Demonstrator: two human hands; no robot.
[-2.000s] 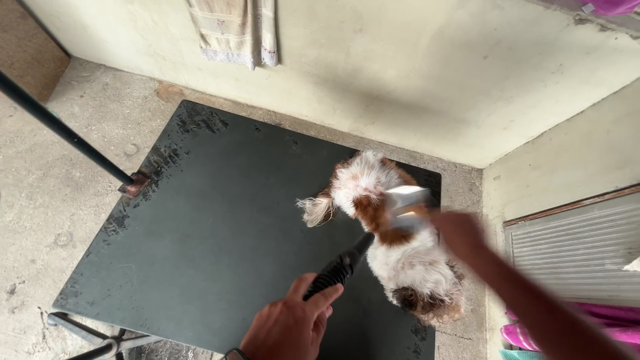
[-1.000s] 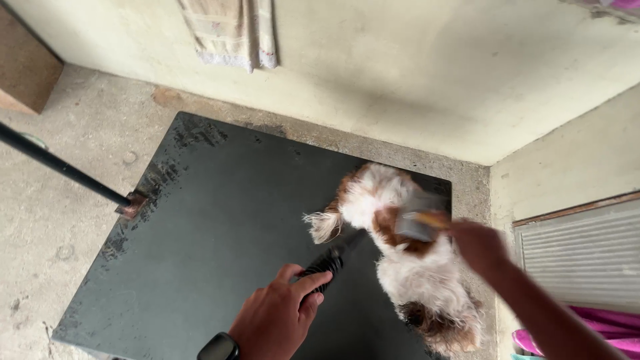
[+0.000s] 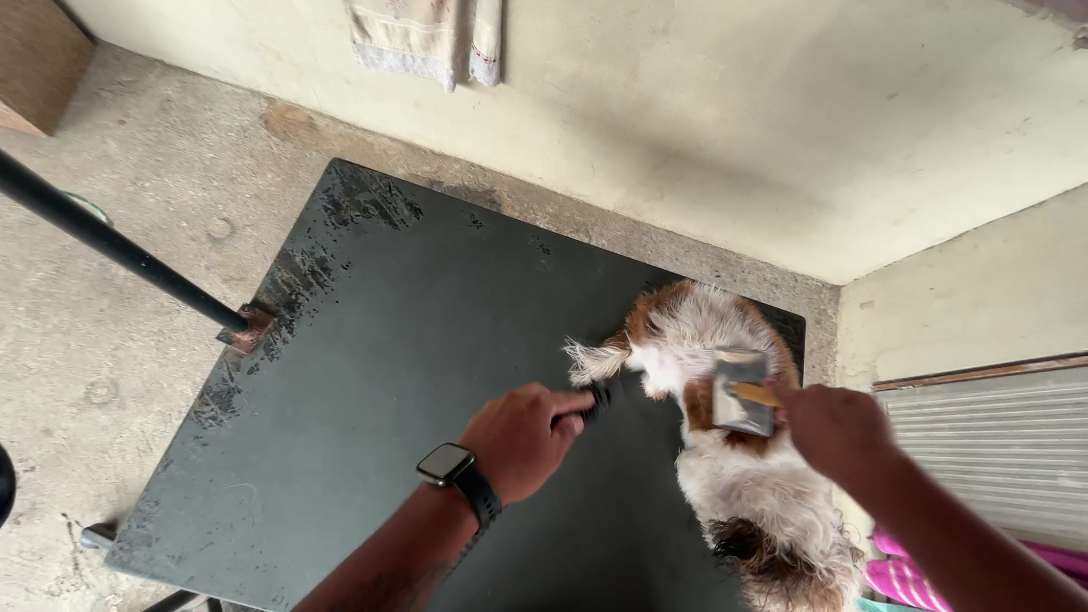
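Note:
A white and brown long-haired dog is at the right side of a black grooming table. My right hand grips the wooden handle of a slicker brush, whose metal head lies over the brown patch on the dog's coat. My left hand, with a black smartwatch on the wrist, holds a ribbed black nozzle, which looks like part of a dryer hose. The nozzle is blurred and points toward the dog's body. Most of its length is hidden by my fingers.
A black metal pole is clamped to the table's left edge. A pale wall with a hanging towel runs behind the table. To the right are a ribbed panel and pink striped cloth. A brown box stands at the upper left.
The brush has moved slightly down along the dog's coat since the last earlier frame. Both hands have kept hold of their tools. The dog's fluffy end has shifted lower in view.

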